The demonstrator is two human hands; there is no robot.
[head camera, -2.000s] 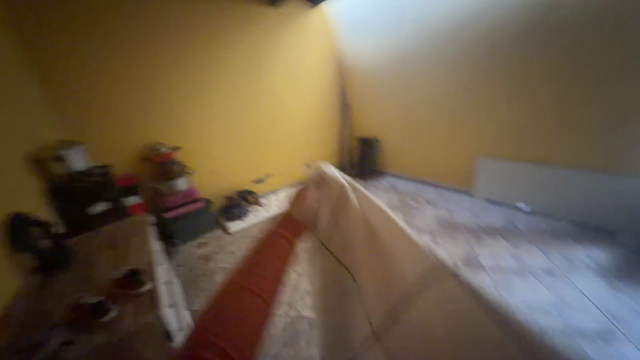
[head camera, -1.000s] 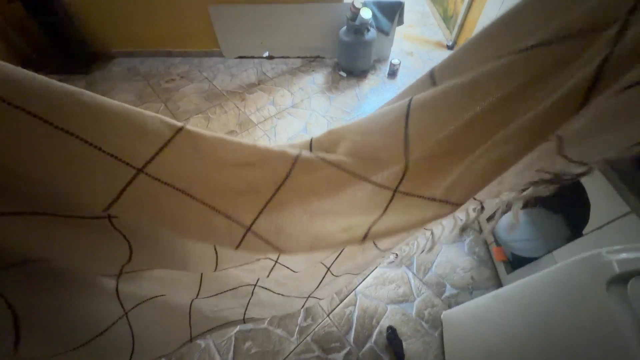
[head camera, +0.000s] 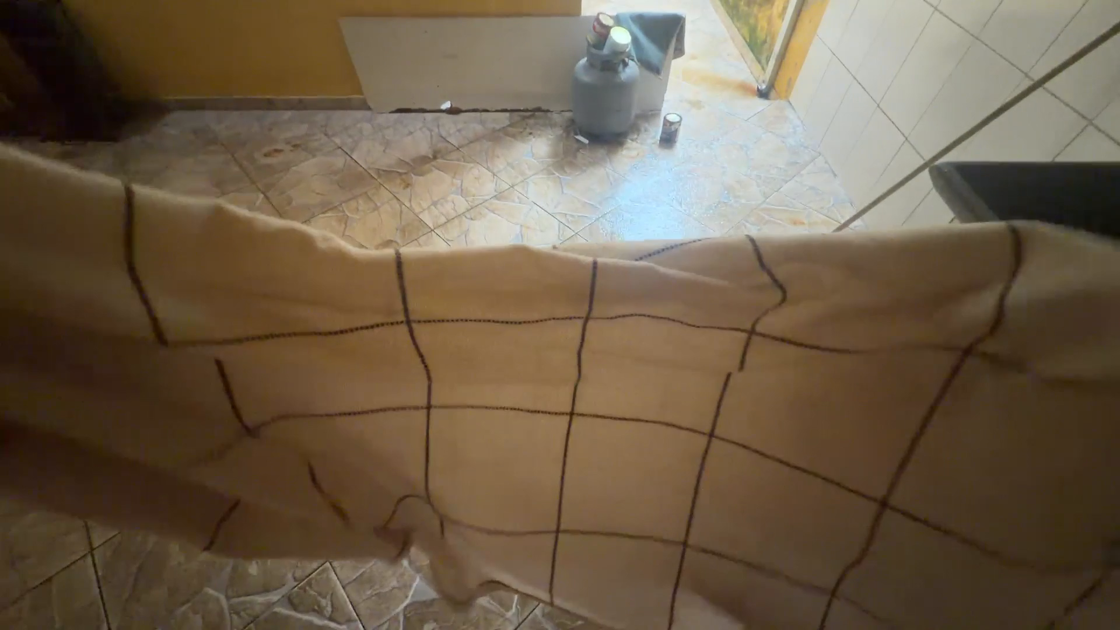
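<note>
A cream cloth with a dark grid of stitched lines (head camera: 499,367) spans the whole width of the head view, hanging in the air in front of me. Its upper edge runs from the left side to the right side with a slight sag, and its lower edge is uneven, with folds near the bottom centre. Neither of my hands shows; both are outside the frame or hidden by the cloth, so what they hold cannot be seen.
Beyond the cloth, a grey gas cylinder (head camera: 605,96) with cans on top stands on the tiled floor (head camera: 490,175). A small can (head camera: 670,129) is beside it. A pale panel (head camera: 472,66) leans on the yellow wall. A dark basin-like object (head camera: 1032,192) is at right.
The view has swung widely since the first frame. My arm in a red sleeve, seen then with the cloth, is no longer visible. Since the second frame the cloth has spread flatter across the view.
</note>
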